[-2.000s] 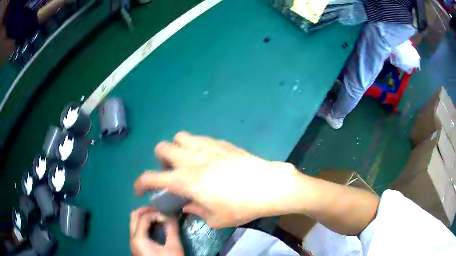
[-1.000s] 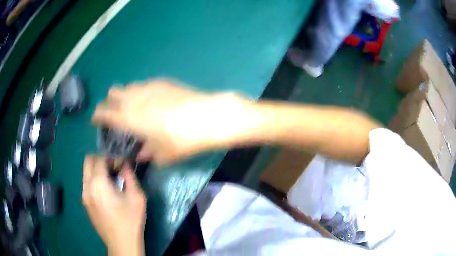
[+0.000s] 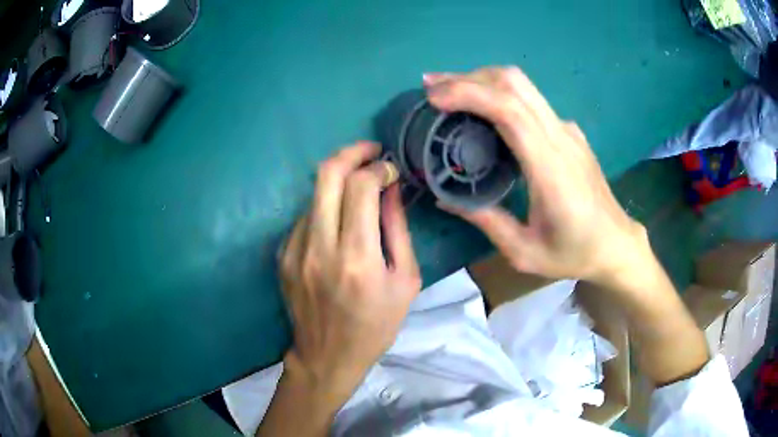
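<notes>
A dark grey fan-motor unit (image 3: 471, 156) shows its spoked motor mount and round hub, tilted up towards me. My right hand (image 3: 542, 175) is closed around it, fingers above and thumb below. Behind and left of it is a darker grey round barrel (image 3: 397, 118), likely a dryer body; how far the two overlap is unclear. My left hand (image 3: 350, 235) pinches at the barrel's lower left side, with a yellowish band on one fingertip. Any handle is hidden under this hand. A bit of red wire shows between the parts.
Several grey cylinders (image 3: 135, 96), some with white blades, stand or lie at the upper left of the green bench (image 3: 213, 256). Another person's arm (image 3: 58, 388) is at lower left. Brown cartons (image 3: 740, 294) are at right. An open carton (image 3: 616, 375) with white plastic is below right.
My view has turned, so the grey cylinders now sit at the upper left. Both hands appear farther right and upright, and the spoked mount now faces me.
</notes>
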